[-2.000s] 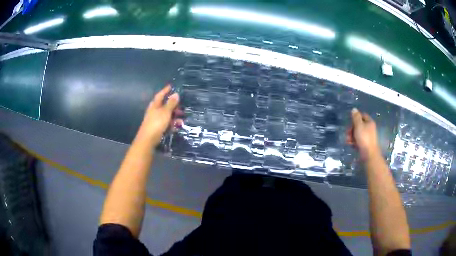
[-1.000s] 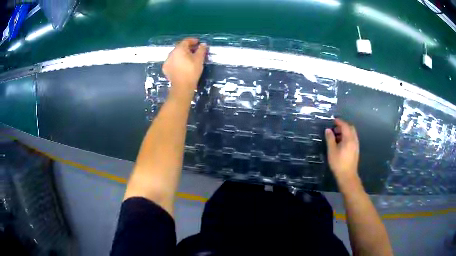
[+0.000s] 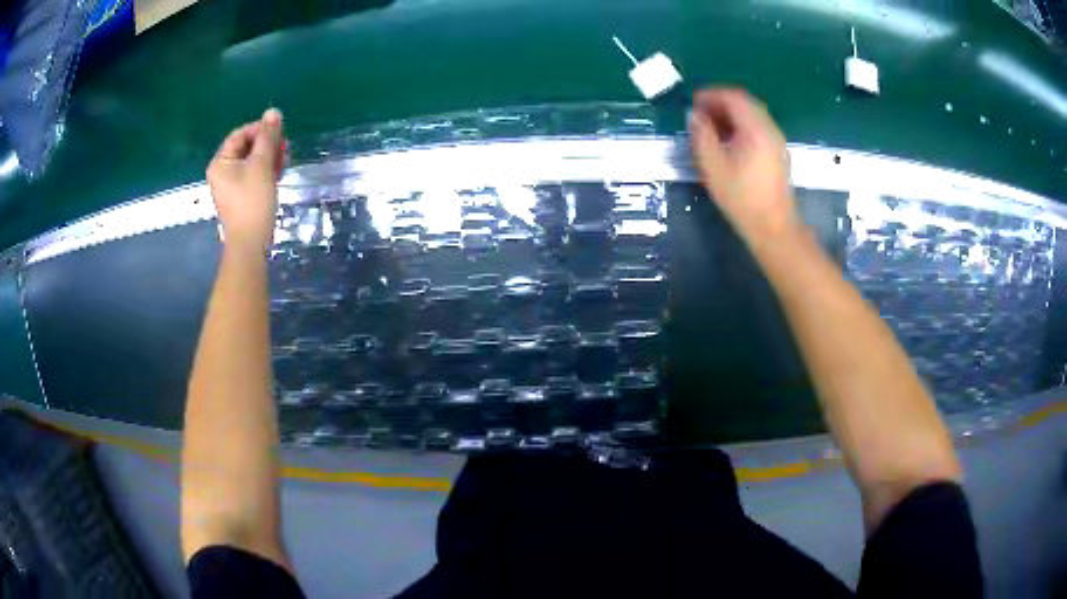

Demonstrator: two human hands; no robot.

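Observation:
A clear blister tray lies with its empty pockets on the dark bench strip, its far edge over the white rail and onto the green belt. My left hand is at its far left corner, fingertips close together; whether they pinch the film is not clear. My right hand, blurred, is over the rail beyond the tray's far right corner, fingers curled and apart from the tray, with nothing seen in it. A white unit with a short stub lies on the belt near my right hand. Another white unit lies further right.
A second clear blister tray lies on the bench at the right, partly behind my right forearm. The green conveyor belt runs along the far side. A grey, ribbed stack stands at the lower left. Blue items are at the upper left.
The tray now sits further left in view. My left hand has moved left to its far corner. My right hand has moved forward to the rail. The white units have shifted left in view.

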